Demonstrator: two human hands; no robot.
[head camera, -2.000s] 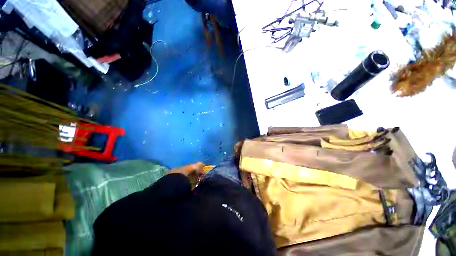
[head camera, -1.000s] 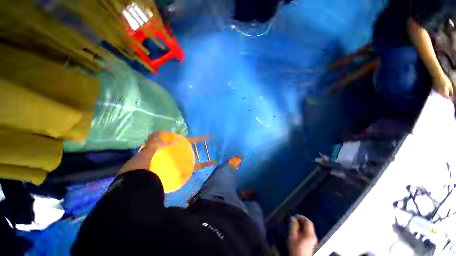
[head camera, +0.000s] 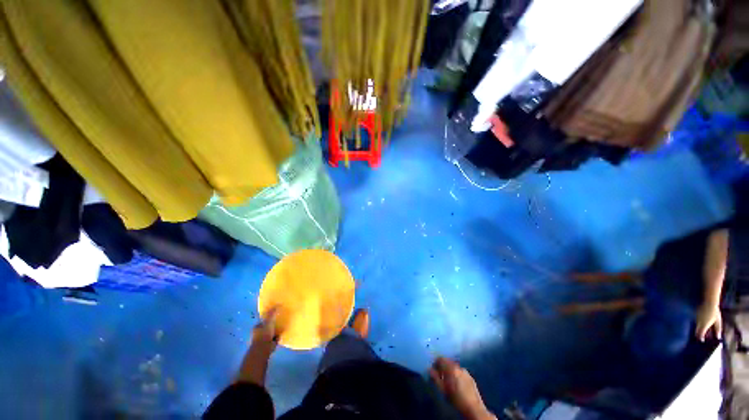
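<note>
A stool with a round yellow seat (head camera: 306, 299) stands on the blue floor in front of me, seen from above; its legs are hidden under the seat. My left hand (head camera: 267, 330) grips the near left rim of the seat. My right hand (head camera: 453, 381) hangs in the air to the right, away from the stool. It is blurred, its fingers look loosely curled, and I see nothing in it.
Mustard garments (head camera: 189, 98) hang at the upper left. A green sack (head camera: 300, 205) lies beyond the stool, with a red plastic stool (head camera: 357, 135) behind. Another person's hand (head camera: 708, 318) is at the right, above a white table (head camera: 698, 394).
My view has swung left from the table with the vests to the floor. Since the previous frame, the stool's legs have dropped out of sight beneath its seat; my left hand stays on it.
</note>
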